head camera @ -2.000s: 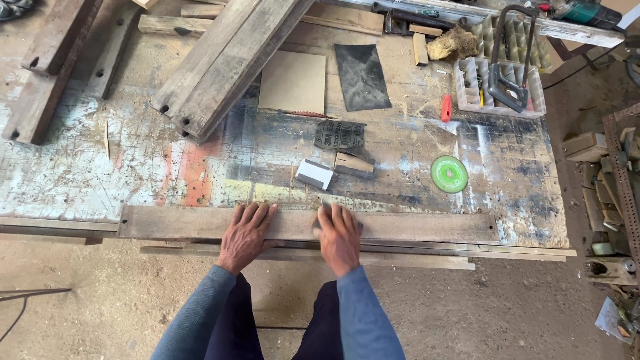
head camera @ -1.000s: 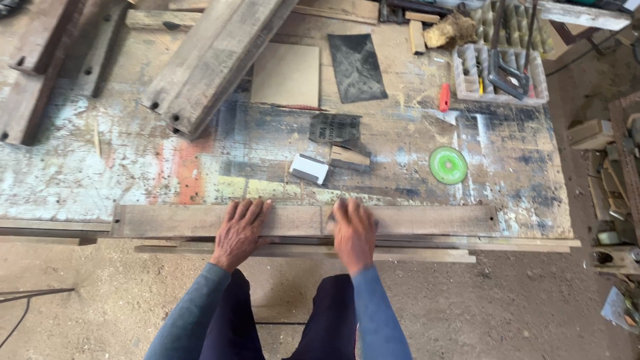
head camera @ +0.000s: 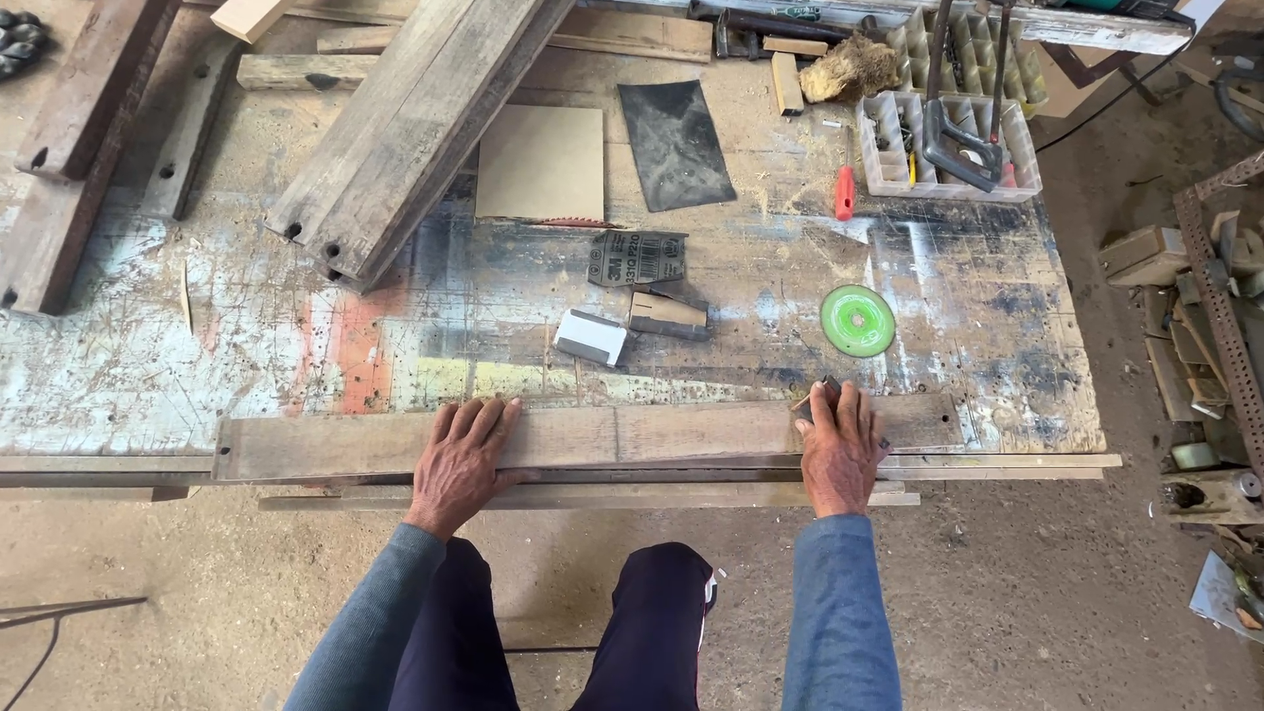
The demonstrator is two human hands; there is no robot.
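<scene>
A long weathered wooden board [head camera: 691,434] lies flat along the near edge of the workbench, with a hole near each end. My left hand [head camera: 462,464] rests on the board left of its middle, fingers spread on top and thumb along the near edge. Toward the board's right end, my right hand [head camera: 841,444] presses down on a small dark block, probably wrapped in sandpaper, mostly hidden under its fingers. Beyond the board lie a piece of sandpaper [head camera: 652,259], a sandpaper-wrapped block [head camera: 670,314], a white and grey block [head camera: 591,337] and a green disc [head camera: 858,321].
Thick wooden beams [head camera: 395,148] lie at the back left. A black sheet [head camera: 676,145], a tan sheet [head camera: 553,163], a red-handled screwdriver [head camera: 844,194] and a plastic compartment box [head camera: 948,188] with a hacksaw [head camera: 963,148] on it stand farther back. Scrap wood [head camera: 1170,380] lies at right.
My right hand has moved right along the board, from near its middle toward its right end. My left hand stays on the board left of the middle.
</scene>
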